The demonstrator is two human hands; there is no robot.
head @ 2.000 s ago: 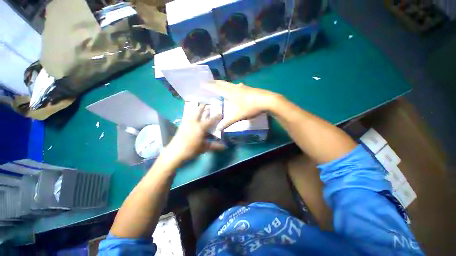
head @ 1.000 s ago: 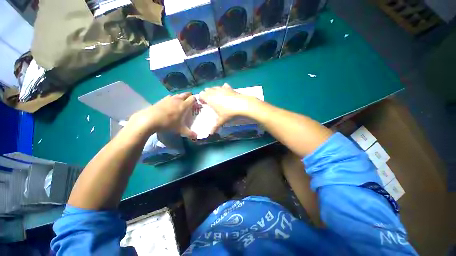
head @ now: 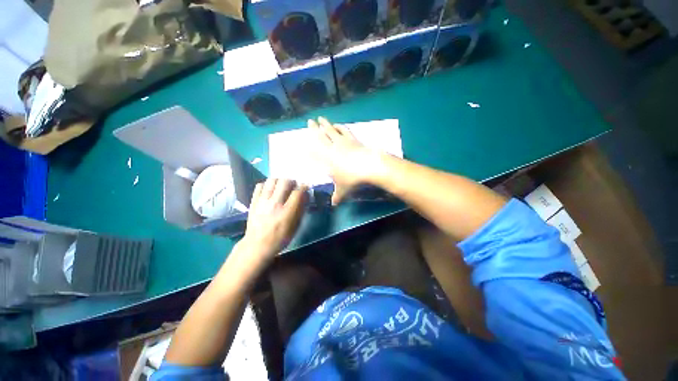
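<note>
Two retail boxes stand side by side at the front bench edge, their white lids down; the left box (head: 288, 158) and right box (head: 383, 137) touch or nearly touch. My right hand (head: 343, 160) lies over their tops, fingers spread. My left hand (head: 273, 214) is at the left box's front edge, fingers bent; whether it grips is unclear. To the left stands an open box (head: 177, 201) with its lid flap (head: 165, 140) raised. Inside are a round white bagged product (head: 212, 195) and a small white insert (head: 185, 173) beside it.
Stacked closed boxes (head: 305, 85) stand at the bench rear. Brown kraft paper (head: 126, 56) lies rear left. A row of open boxes (head: 82, 264) is at the left edge. An insert carton (head: 141, 357) is below left. A master carton (head: 624, 245) with white-topped boxes is right. White scraps dot the green bench (head: 520, 104).
The left front box's lid was up two seconds ago; it is now down. My left hand has moved from the lid to the front edge. My right hand has flattened over the tops.
</note>
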